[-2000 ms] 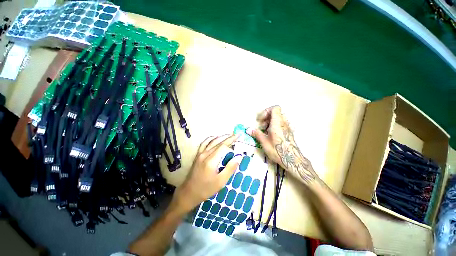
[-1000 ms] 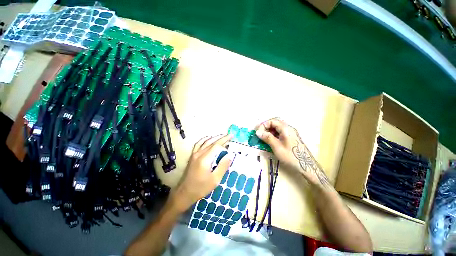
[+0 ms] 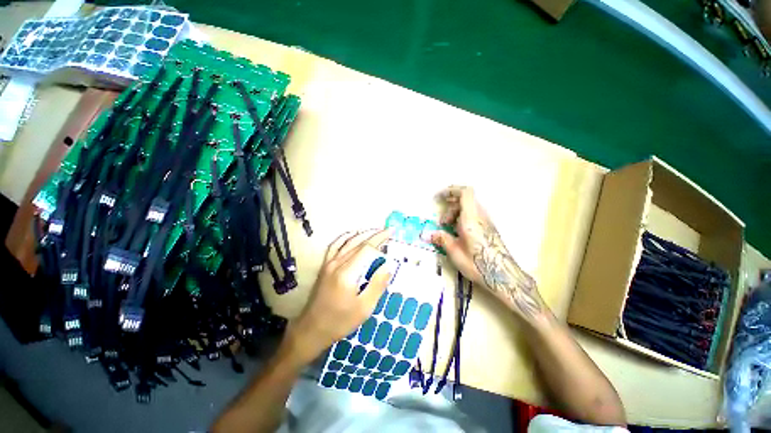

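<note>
A pale teal circuit board panel [image 3: 407, 227] lies on the bench between my hands, with black cables [image 3: 462, 326] hanging towards me. A white sticker sheet [image 3: 382, 326] with rows of dark ovals lies below the panel, blank near its top. My left hand [image 3: 345, 283] holds the sheet with its thumb over the upper part, fingertips at the panel's left end. My right hand [image 3: 463, 228] is at the panel's right end, thumb near the board and index finger bent above it. Whether it holds a sticker cannot be told.
A large pile of green boards [image 3: 211, 110] with black cables stands at left. Sticker sheets [image 3: 127, 41] in clear wrap lie beyond it. An open carton [image 3: 610, 245] with cabled boards and a clear plastic bag [image 3: 751, 355] are at right. A green conveyor [image 3: 440, 59] runs behind the bench.
My right hand first moved down onto the panel's right part, then lifted slightly with its fingers spread more. More pale area shows on the panel. My left hand stays on the sheet.
</note>
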